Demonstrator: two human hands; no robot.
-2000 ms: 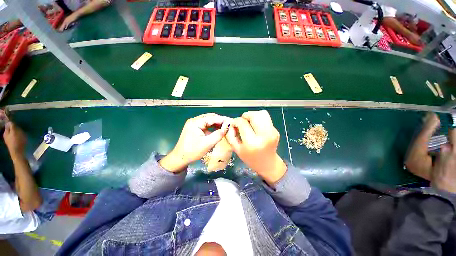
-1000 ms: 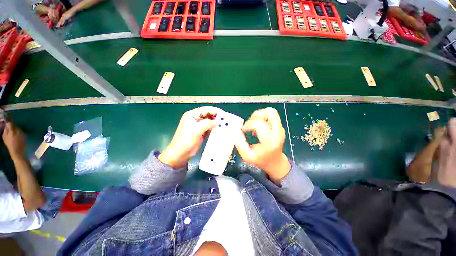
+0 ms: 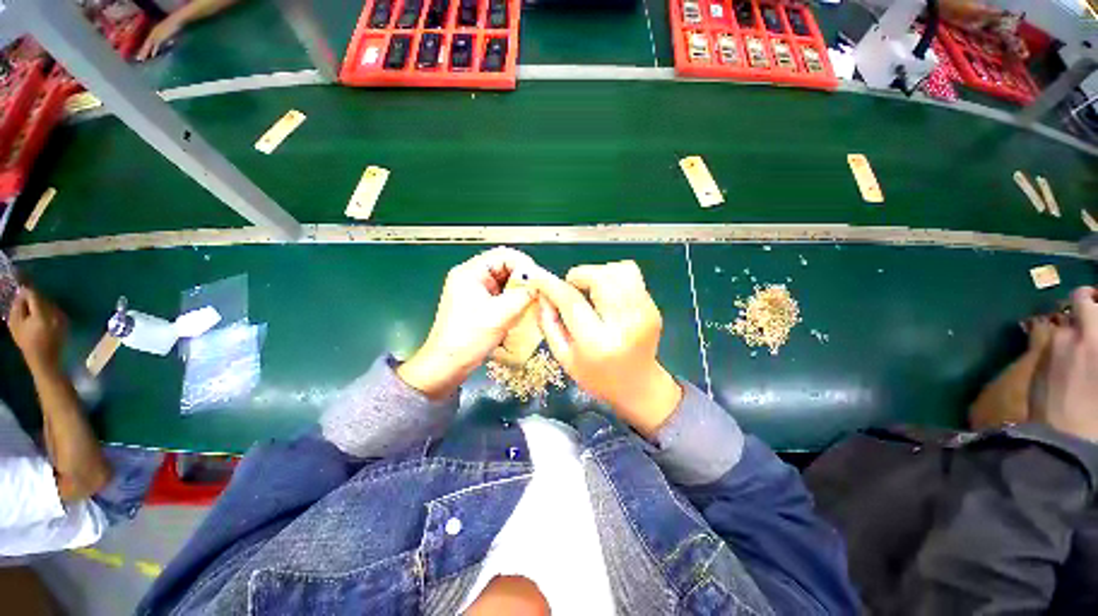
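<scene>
My left hand (image 3: 472,315) holds a cream housing plate (image 3: 520,337) above the bench, with most of the plate hidden behind the fingers. My right hand (image 3: 608,325) meets the left at the plate's top end, its thumb and finger pressed there. Whether the right fingers hold a fitting is too small to tell. A loose pile of tan-gold fittings (image 3: 526,379) lies on the dark-green bench just below both hands, partly covered by them.
A pale rail (image 3: 578,234) separates the bench from the green belt (image 3: 542,150), which carries spaced housings. A second fittings pile (image 3: 767,317) lies right of the white line. A clear bag (image 3: 222,367) and white bottle (image 3: 149,333) lie left. Neighbours' hands show at both sides.
The plate was shown white and broad-side up with my right hand apart from it; now it is turned and both hands meet at its top. Nearby belt housings have shifted left.
</scene>
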